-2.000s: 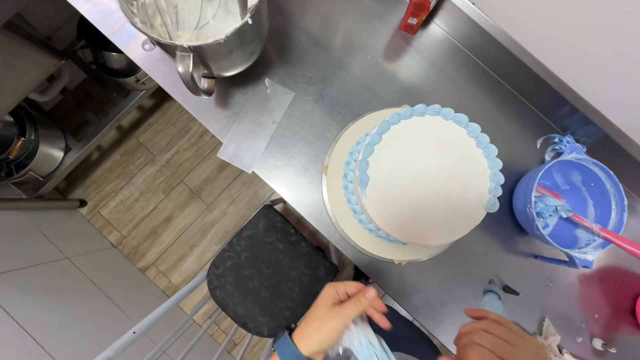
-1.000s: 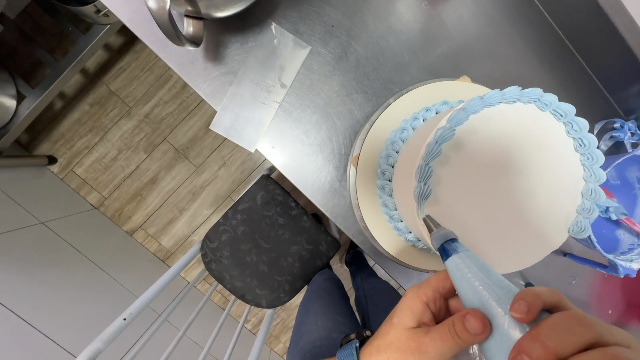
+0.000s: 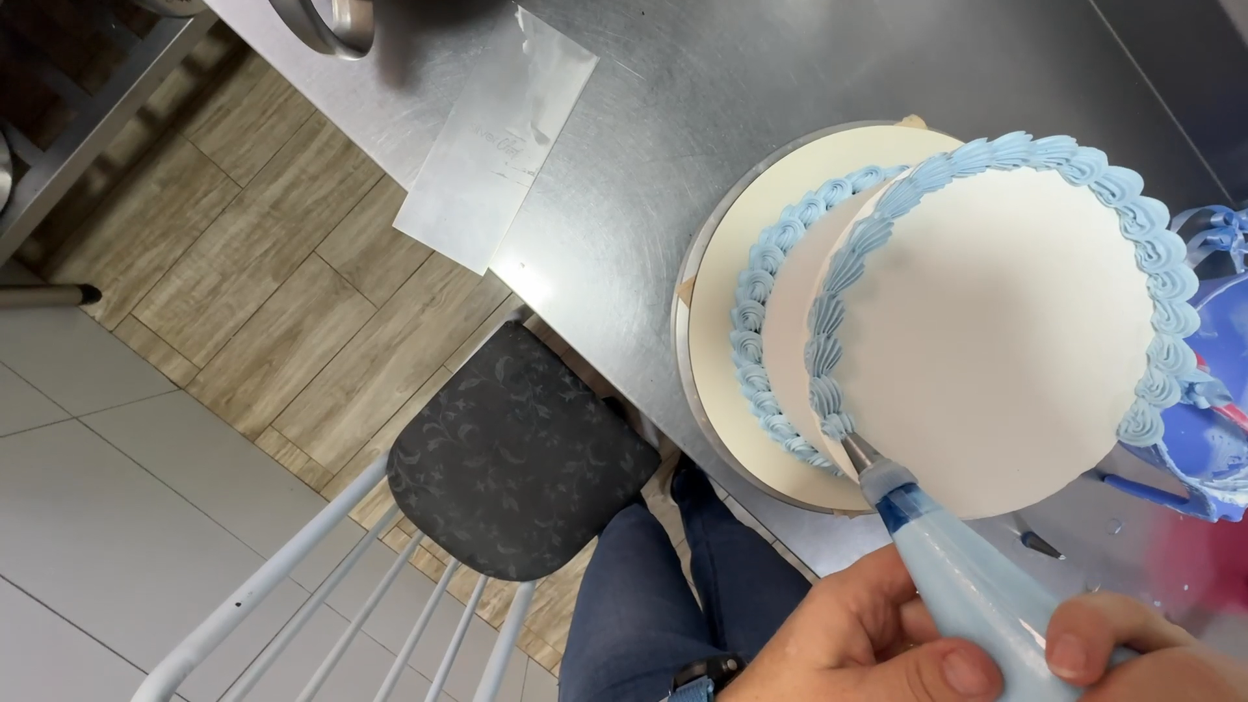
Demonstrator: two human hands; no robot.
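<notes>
A round white cake (image 3: 1004,331) carries a blue shell border of cream around most of its top rim; the front stretch of rim is bare. Another blue border circles its base on the cream-coloured cake board (image 3: 721,390). My left hand (image 3: 868,634), with a watch at the wrist, steadies a piping bag (image 3: 965,575) of pale blue cream from the left side. My right hand (image 3: 1121,643) grips the bag farther back. The metal nozzle touches the top rim at the border's front left end. The lower part of the bag runs out of view.
A translucent plastic sheet (image 3: 497,146) overhangs the steel table's edge, near a metal bowl's handle (image 3: 336,24). A blue bowl (image 3: 1219,341) stands behind the cake at right. A spare nozzle (image 3: 1041,544) lies near the board. Below is a black-seated chair (image 3: 517,458).
Both hands have come up to the cake with the piping bag. Since one second ago, the nozzle has moved down along the left rim, and the blue top border there is longer.
</notes>
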